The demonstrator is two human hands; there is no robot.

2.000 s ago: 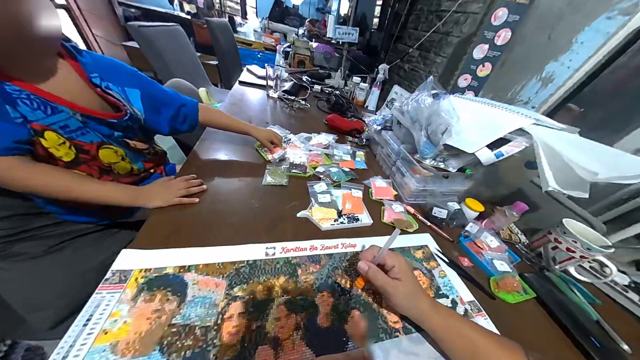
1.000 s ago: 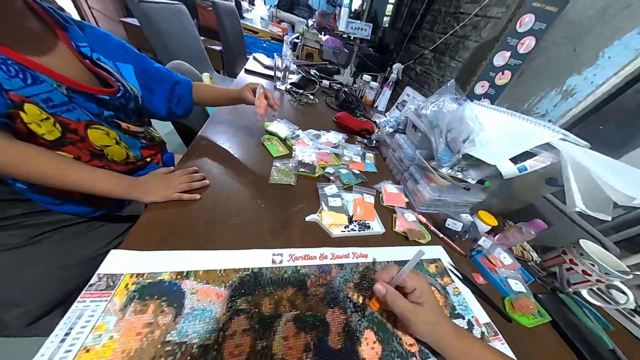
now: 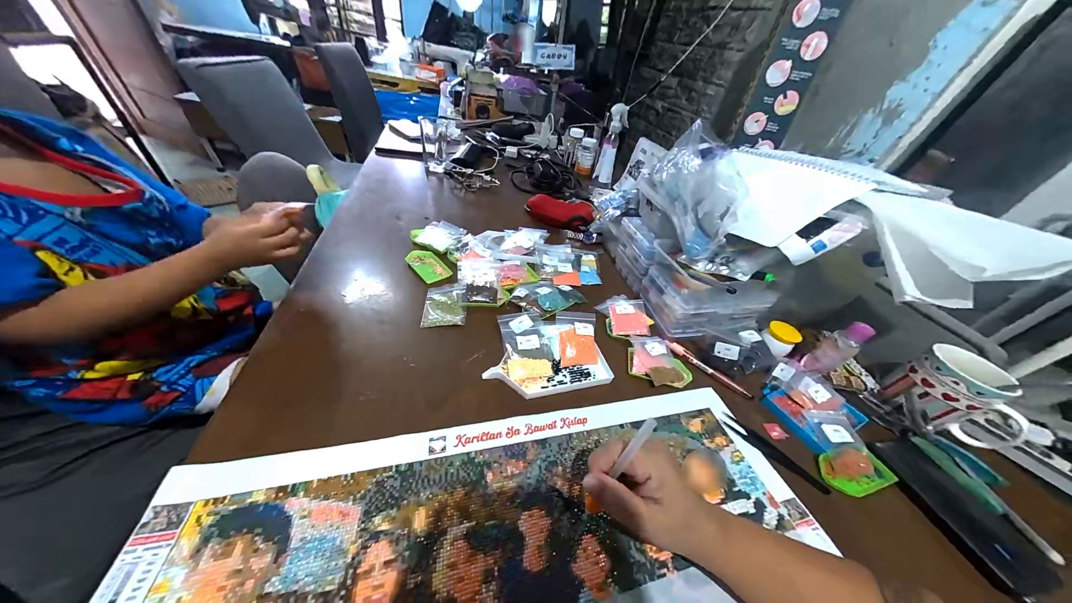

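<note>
My right hand [image 3: 645, 494] grips a diamond-painting pen [image 3: 634, 448] with a whitish shaft and an orange lower end, its tip low over the canvas. Beneath it the diamond-painting canvas [image 3: 310, 444], a mosaic of people with a white border and red lettering, lies across the near part of the table. My left hand cannot be seen. Just beyond the canvas, a white tray [image 3: 569, 383] holds dark beads, with zip bags of yellow and orange beads [image 3: 578, 347] on it. More small bags of beads [image 3: 481, 280] and green trays [image 3: 429, 266] lie farther back.
Another person [image 3: 109, 276] sits at the left, hands together beside the table edge. At right stand clear plastic boxes [image 3: 703, 301] under papers, a heart-patterned mug [image 3: 963, 381], a blue tray [image 3: 804, 427] and a black case [image 3: 955, 511]. A red pouch [image 3: 559, 211], cables and bottles lie farther back.
The other person's hand, earlier among the bead bags, has drawn back to the left and now meets the other hand. My right hand stays over the canvas with the pen.
</note>
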